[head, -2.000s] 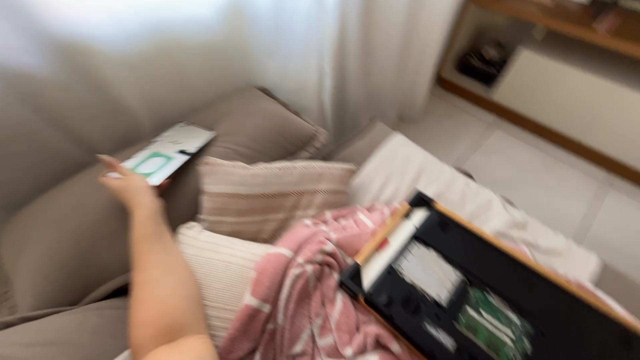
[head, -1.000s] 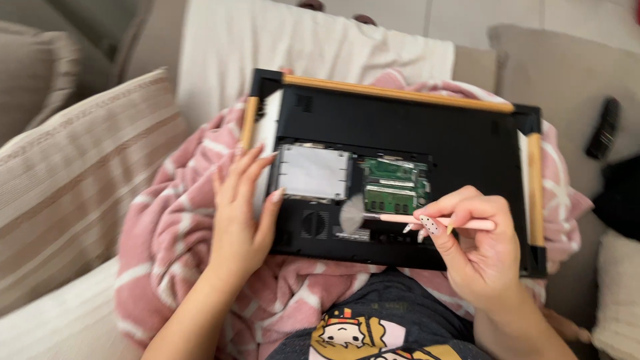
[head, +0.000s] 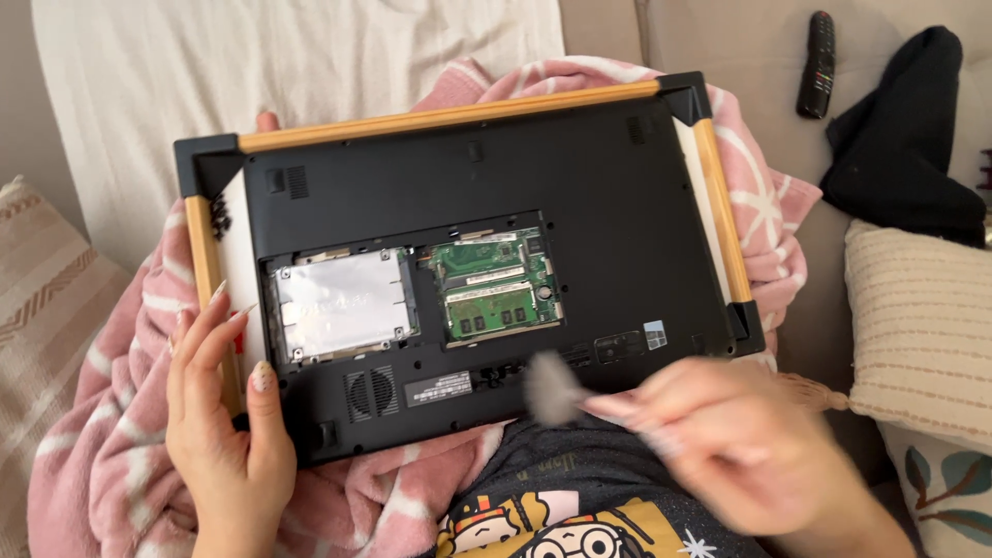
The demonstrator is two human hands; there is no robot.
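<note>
A black laptop (head: 604,186) lies underside up on a wood-edged tray (head: 449,116) with black corners. Its bay is uncovered, showing a silver drive (head: 345,306) and a green memory module (head: 492,312) on the circuit board. Small dark screws (head: 221,215) are gathered on the tray's white left strip. My left hand (head: 232,418) holds the left edge of the tray and laptop, its thumb on the laptop's corner. Blurred by motion, my right hand (head: 728,442) grips a soft brush (head: 554,387) by its handle, with the bristles over the laptop's near edge.
A pink and white blanket (head: 101,434) lies under the tray on my lap. On the sofa at the right are a black remote control (head: 818,66), a black cloth (head: 891,147) and a striped cushion (head: 922,333). Another striped cushion (head: 46,271) is at the left.
The view has swung from the sofa's side to the laptop. Since one second ago, the brush has moved from beside the open bay toward the laptop's near edge.
</note>
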